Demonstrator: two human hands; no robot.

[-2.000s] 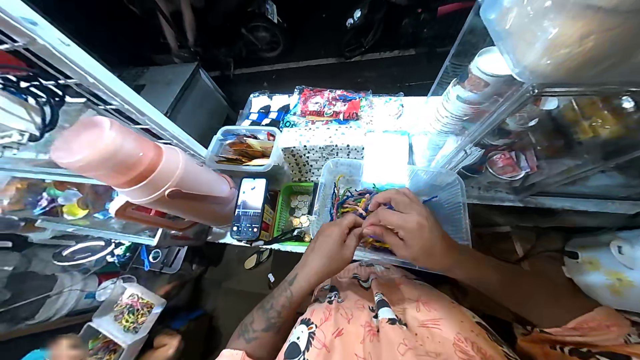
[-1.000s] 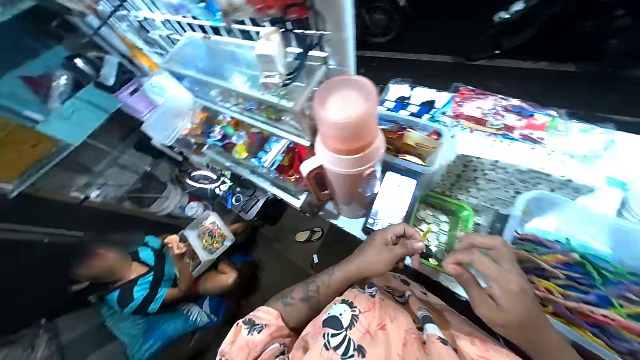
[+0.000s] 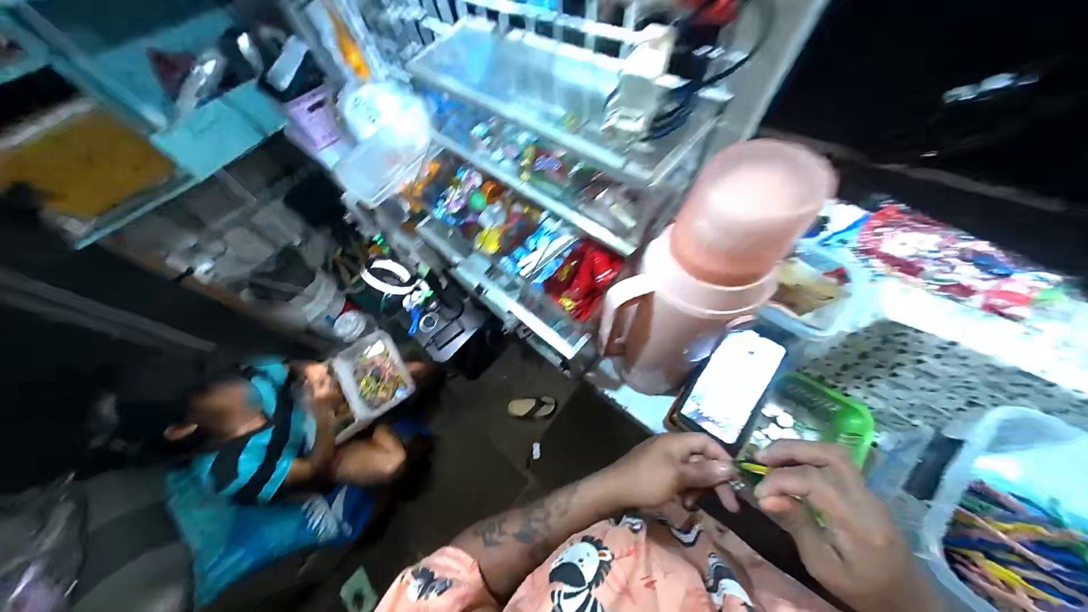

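Observation:
Between my two hands, in front of the green basket, is a thin yellow-green strand (image 3: 753, 467). My left hand (image 3: 680, 470) pinches one end of it between thumb and fingertips. My right hand (image 3: 829, 510) grips the strand from the other side with thumb and forefinger. Just beyond my left hand leans a lit smartphone (image 3: 733, 387). Coins lie in the green plastic basket (image 3: 860, 425), partly hidden by my right hand. A clear plastic tub (image 3: 943, 493) at the right edge holds many colourful cords or strips (image 3: 1011, 552).
A pink thermos jug (image 3: 722, 263) stands behind the phone, beside a tub of packets (image 3: 816, 293). Glass shelves (image 3: 544, 204) with wrapped goods rise at the left. Lower left, a seated person (image 3: 263, 425) holds a white box (image 3: 374, 382). A sandal (image 3: 532, 407) lies on the floor.
The view has swung far left. Two seconds ago my hands were over the tub of colourful cords; one second ago they were by the green basket with a small yellow piece between them.

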